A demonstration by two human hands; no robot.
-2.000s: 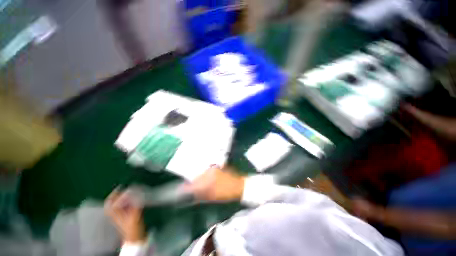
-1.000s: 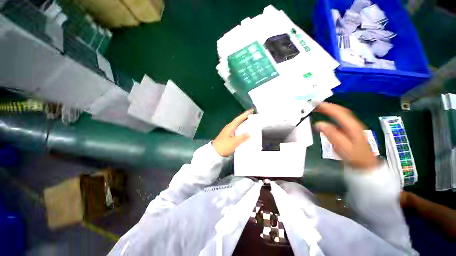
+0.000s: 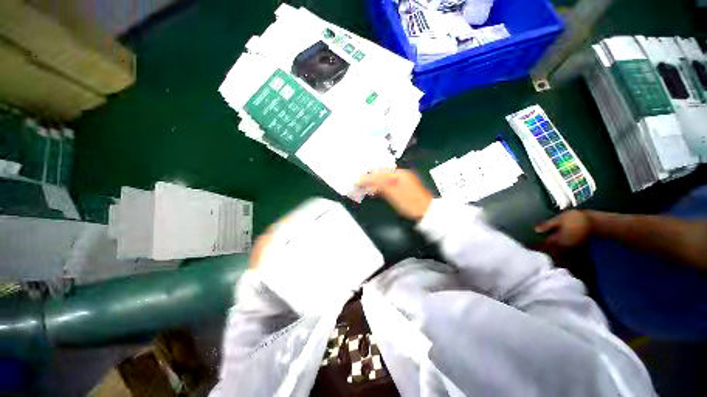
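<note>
A white folded box (image 3: 318, 252) is tilted close to my body at the bench edge. My left hand (image 3: 262, 246) holds it from its left side, mostly hidden behind it. My right hand (image 3: 397, 191) is at the near corner of the stack of flat carton blanks (image 3: 353, 120), its fingertips on the corner; whether it grips a blank cannot be told. The blanks are white and green with a black device picture. White paper inserts (image 3: 477, 172) lie right of my right hand. A label sheet (image 3: 552, 157) with coloured squares lies beside them.
A blue bin (image 3: 484, 66) with white packets stands at the back. Folded boxes (image 3: 203, 223) stand along the left bench edge. Yellow-brown cartons (image 3: 58, 58) are at the far left. More blanks (image 3: 647, 108) are at the right, near another person's arm (image 3: 620, 227). A brown carton (image 3: 143, 372) is below the bench.
The white box has moved left and tilted, now held by my left hand only. My right hand has moved from beside it to the blank stack's corner. The view has shifted right.
</note>
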